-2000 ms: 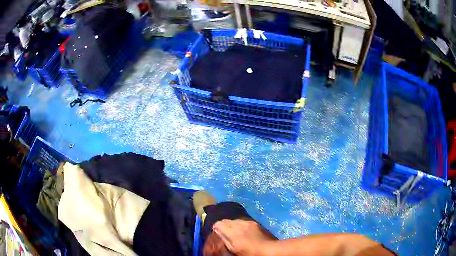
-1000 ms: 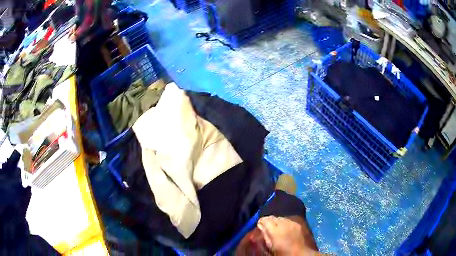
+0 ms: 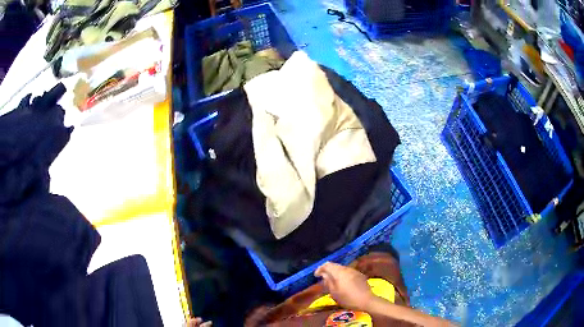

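My right hand [image 3: 347, 285] is at the bottom, in front of the brown apron [image 3: 384, 263] with its yellow patch, near the blue crate's near rim. Its fingers are bent, and whether it holds anything is unclear. Only fingertips of my left hand [image 3: 197, 322] show at the bottom edge, by the table's yellow edge. A beige cloth [image 3: 291, 137] lies over a black garment heap [image 3: 346, 204] in a blue crate [image 3: 275, 281]. Dark navy garments [image 3: 45, 236] lie crumpled on the white-topped table [image 3: 115, 166] at the left.
A white tray [image 3: 121, 102] with red items and olive garments [image 3: 102, 22] are on the table's far part. Another blue crate [image 3: 234, 19] holds olive cloth [image 3: 237, 67]. A crate of dark cloth [image 3: 480, 166] stands on the blue floor [image 3: 435, 211] at the right.
The view has swung left, bringing the table and navy garments into view while the crates shift right. My right hand is now before the apron, and left fingertips have appeared.
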